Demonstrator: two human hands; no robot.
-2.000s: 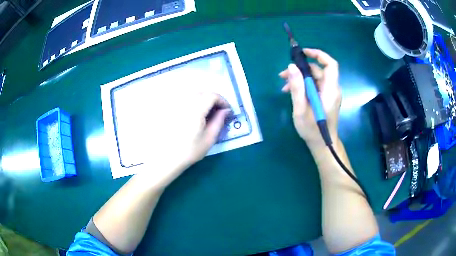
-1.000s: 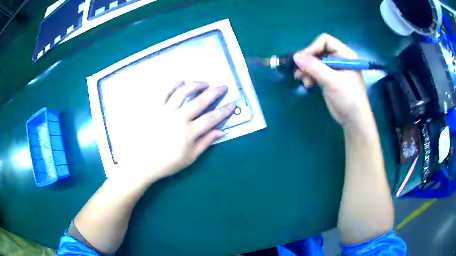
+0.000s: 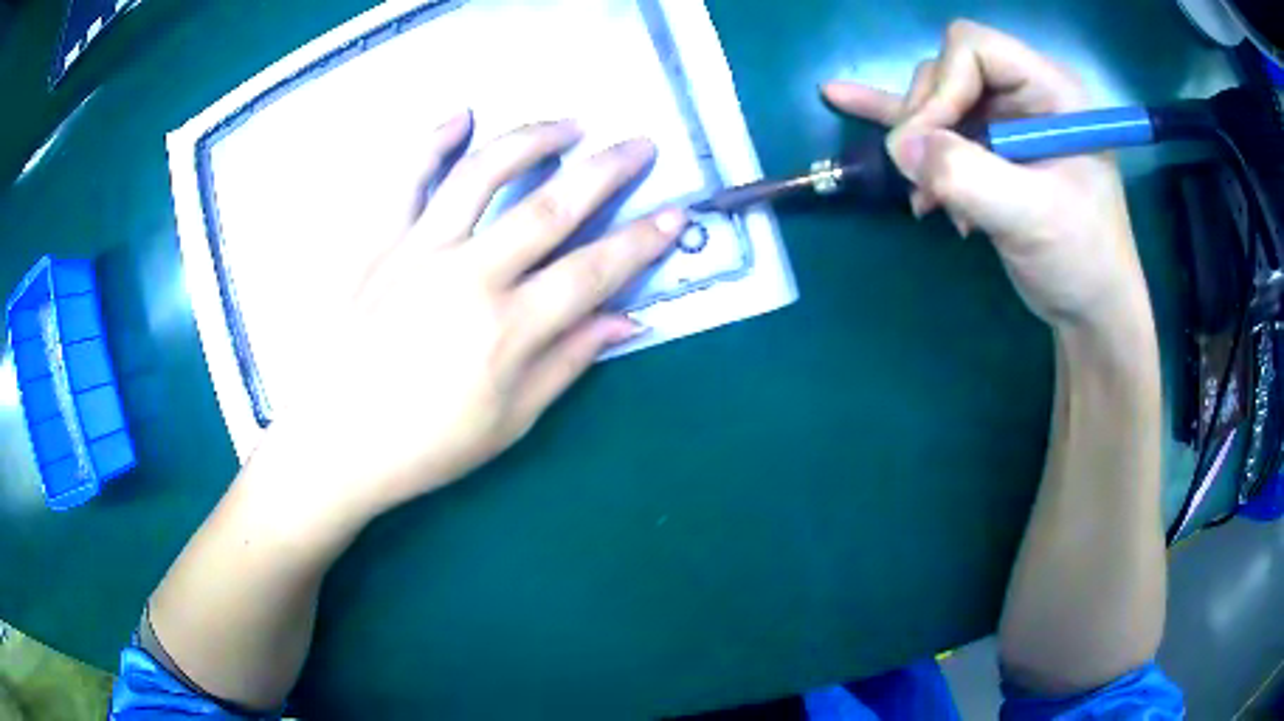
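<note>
A tablet back cover [image 3: 324, 155], glaring white with a dark rim, lies on a white backing sheet [image 3: 768, 268]. My left hand [image 3: 493, 296] lies flat on the cover with fingers spread, the index fingertip beside the small ring-shaped hole [image 3: 693, 238] in the corner. Whether a tiny part is under that fingertip cannot be seen. My right hand [image 3: 1007, 169] grips the soldering iron [image 3: 1070, 133] by its black collar. The iron's metal tip is at the cover's corner, just above the ring and close to my left index fingertip.
A blue parts bin [image 3: 71, 380] with pale contents stands at the left. The black soldering station [image 3: 1222, 282] and cords are at the right edge, with a pink stick [image 3: 1201, 479] below. Part of a white round head shows at the top right. Another cover's corner shows at top left.
The iron has swung from pointing up to lying nearly level, its tip now at the cover's corner. My left hand has gone from bent fingers to flat and spread. The view has moved closer.
</note>
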